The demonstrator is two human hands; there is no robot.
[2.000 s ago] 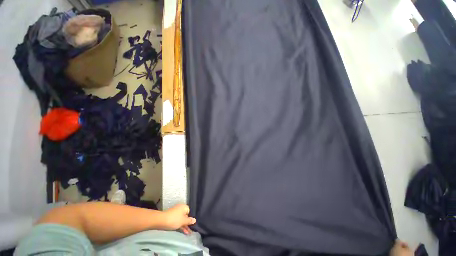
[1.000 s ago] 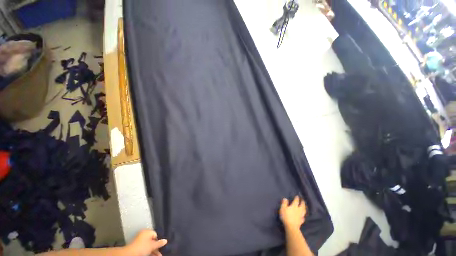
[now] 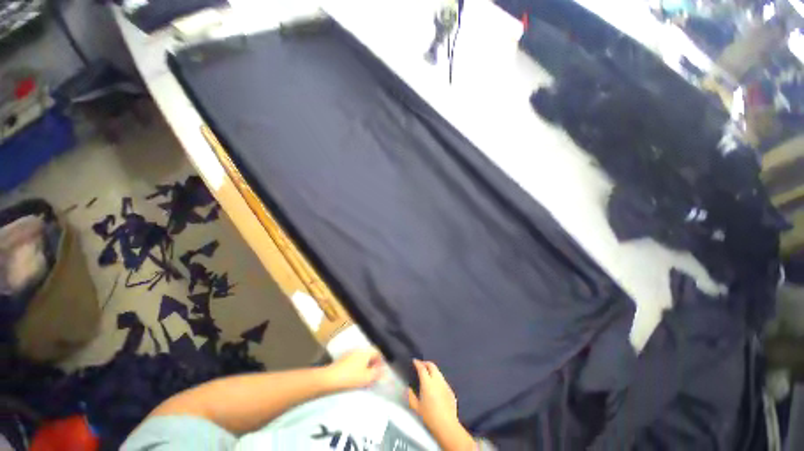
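A long dark fabric sheet (image 3: pixel 379 203) lies over the pale table, with soft wrinkles along its right side and rumpled folds at the near right. My left hand (image 3: pixel 360 366) is at the near left corner of the fabric, by the table edge; whether its fingers hold cloth cannot be told. My right hand (image 3: pixel 432 392) is on the fabric's near left edge, close to my left hand, fingers slightly bent; its grip is unclear. A thin yellow-brown stick (image 3: pixel 264 218) lies along the left table edge.
A cutting machine (image 3: pixel 443 31) stands beyond the fabric. Dark cloth piles (image 3: pixel 661 167) lie at the right. Dark scraps (image 3: pixel 141 238) cover the floor at left, beside a brown bin (image 3: pixel 66 308) and a blue container (image 3: pixel 35 150). A red item (image 3: pixel 66 434) lies lower left.
My right hand has moved from the fabric's right side to its left edge, beside my left hand. The view has turned, and the fabric's far end now shows.
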